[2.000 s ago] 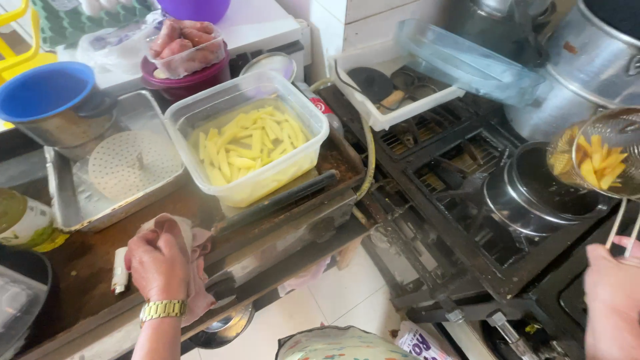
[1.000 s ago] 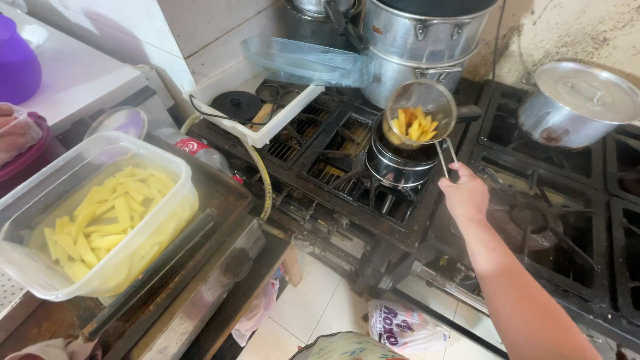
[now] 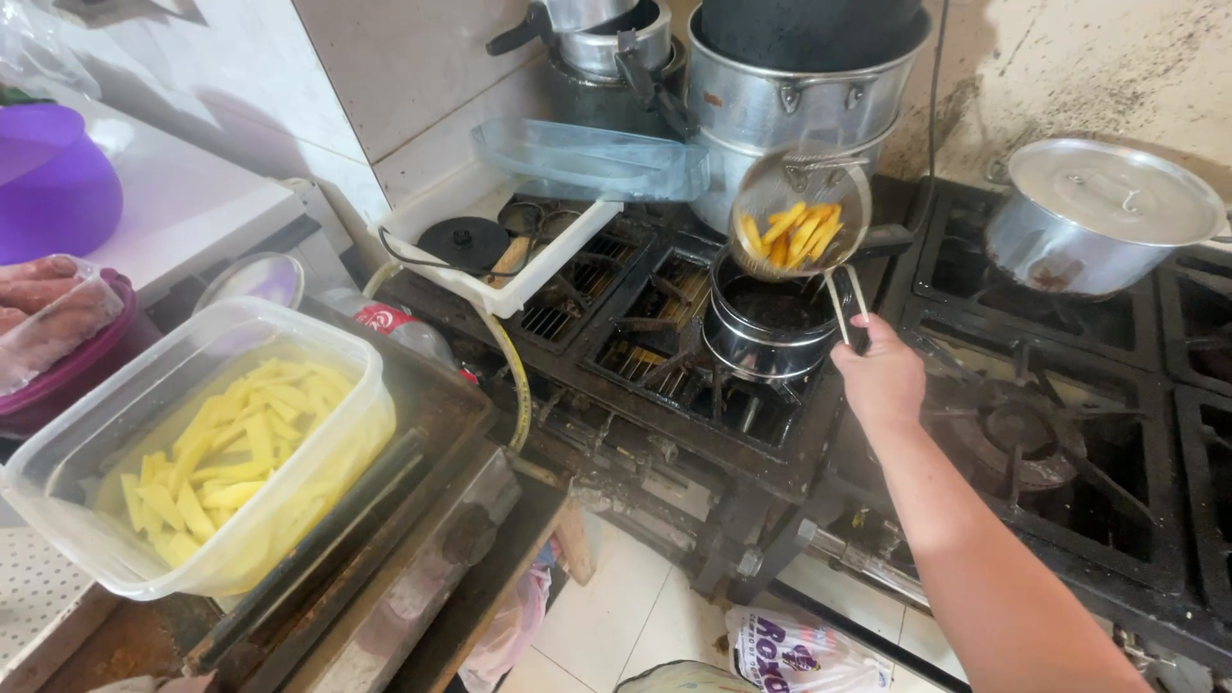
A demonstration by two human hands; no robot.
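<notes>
My right hand grips the wire handle of a mesh strainer, which holds browned potato strips. The strainer is over the back of a small dark-handled metal pot on a stove grate; dark liquid shows inside the pot. My left hand is out of view. At the left, a clear plastic tub holds pale cut potato strips in liquid.
A lidded aluminium pot stands on the right burners. Large stacked pots are behind the strainer. A white tray with a black lid and a clear blue container sit left of them. A hose hangs at the stove's edge.
The view has swung right since the oldest frame, and my left hand, seen there on a cloth, has left it. The strainer with the browned strips has stayed around the pot.
</notes>
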